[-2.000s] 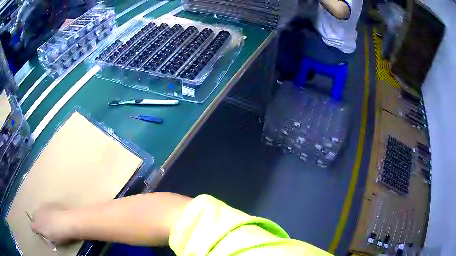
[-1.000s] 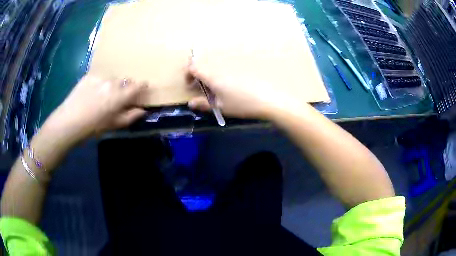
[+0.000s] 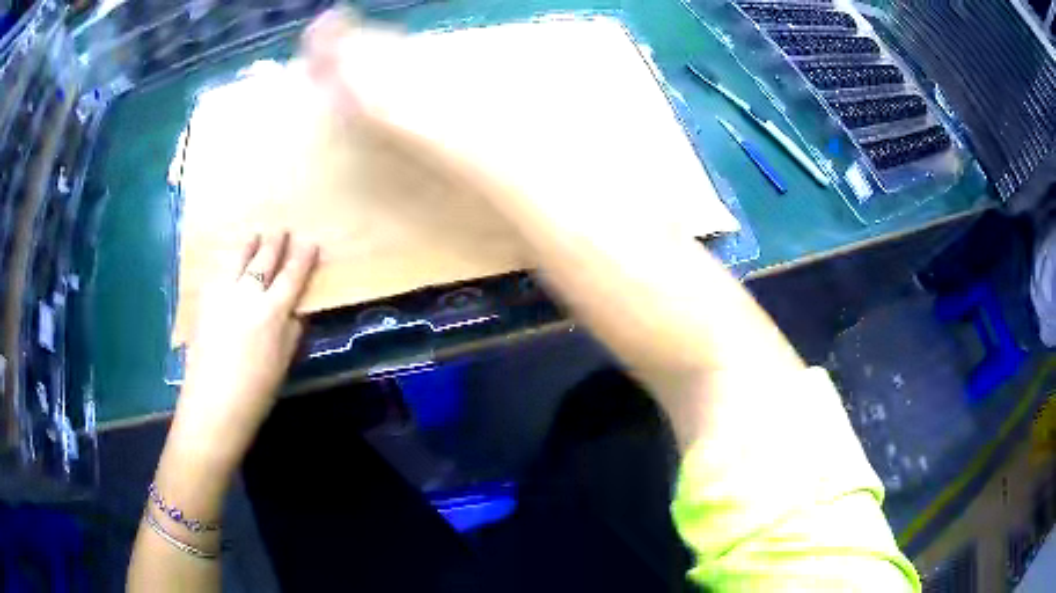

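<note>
A large tan cover sheet [image 3: 440, 185], washed out white by glare, lies over a clear tray [image 3: 747, 241] on the green mat. The tray's front edge and a dark strip show below the sheet. My left hand [image 3: 249, 301] rests on the sheet's front left part, fingers apart, a ring on one finger, with the thumb near the front edge. My right hand [image 3: 336, 58] is blurred at the sheet's far left edge, the forearm crossing over the sheet. Whether it holds the tweezers cannot be seen.
A long pale-and-dark tool [image 3: 764, 125] and a short blue tool [image 3: 753, 154] lie on the green mat [image 3: 122, 278] at right. Beyond them is a blister tray [image 3: 857, 183] of black units. Clear stacked trays [image 3: 46, 290] stand at left. A blue stool [image 3: 984, 336] is at right.
My right hand has moved from the sheet's front middle to its far left edge; the tweezers seen in it no longer show. My left hand lies flatter on the sheet. The view has shifted.
</note>
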